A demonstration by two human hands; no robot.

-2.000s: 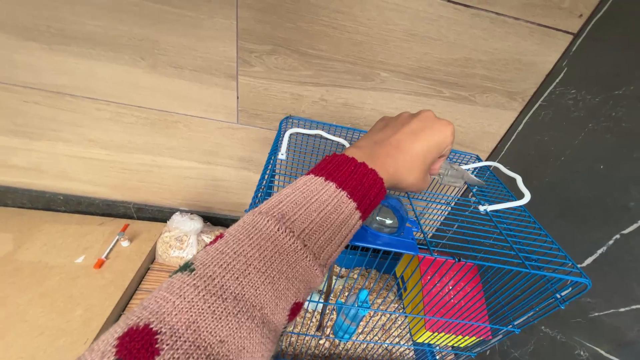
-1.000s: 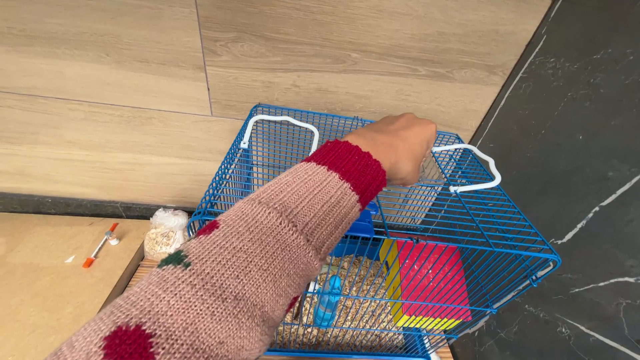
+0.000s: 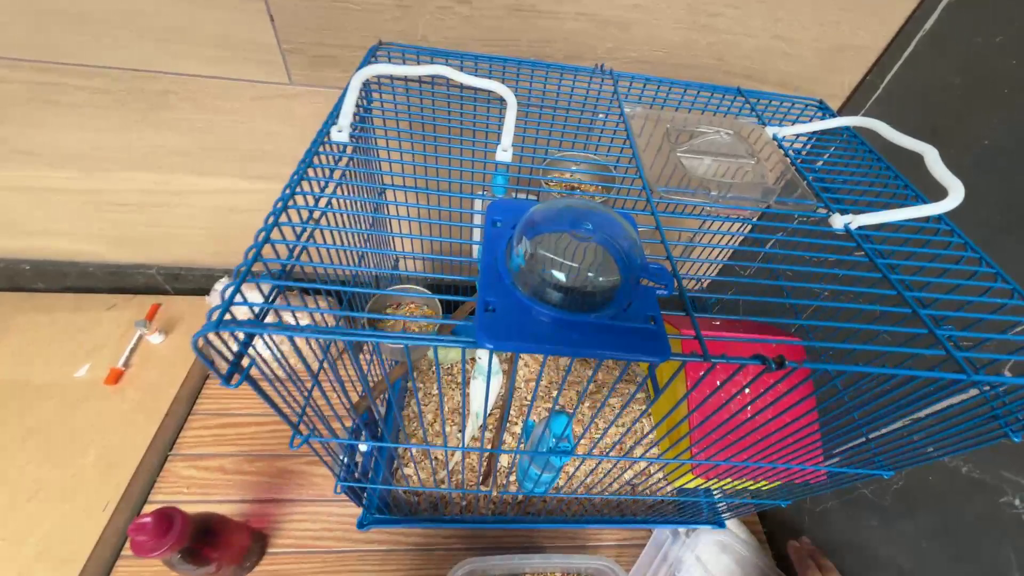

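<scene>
The blue wire cage (image 3: 592, 520) has a blue plastic panel (image 3: 560, 336) with a clear dome (image 3: 572, 256) on top. A clear plastic piece (image 3: 716, 160) lies at the top right, near a white handle (image 3: 912, 148). Inside are a white and pale-blue bird (image 3: 484, 392), a blue plastic container (image 3: 546, 452), a pink and yellow box (image 3: 752, 400) and metal bowls of seed (image 3: 408, 308). At the bottom right edge, only fingers (image 3: 810, 556) show, seemingly of my right hand, beside white plastic; their grip is hidden. My left hand is out of view.
A dark pink-capped bottle (image 3: 200, 540) lies at lower left. An orange-capped syringe (image 3: 132, 344) rests on the brown board (image 3: 72, 440). Behind the cage's left side is a bag (image 3: 272, 320). A clear tub (image 3: 536, 564) and a white bag (image 3: 720, 552) sit in front.
The hand and knitted sleeve over the cage top have moved out of view, uncovering the dome and clear plastic piece. Fingers now show at the bottom right. The view is closer to the cage.
</scene>
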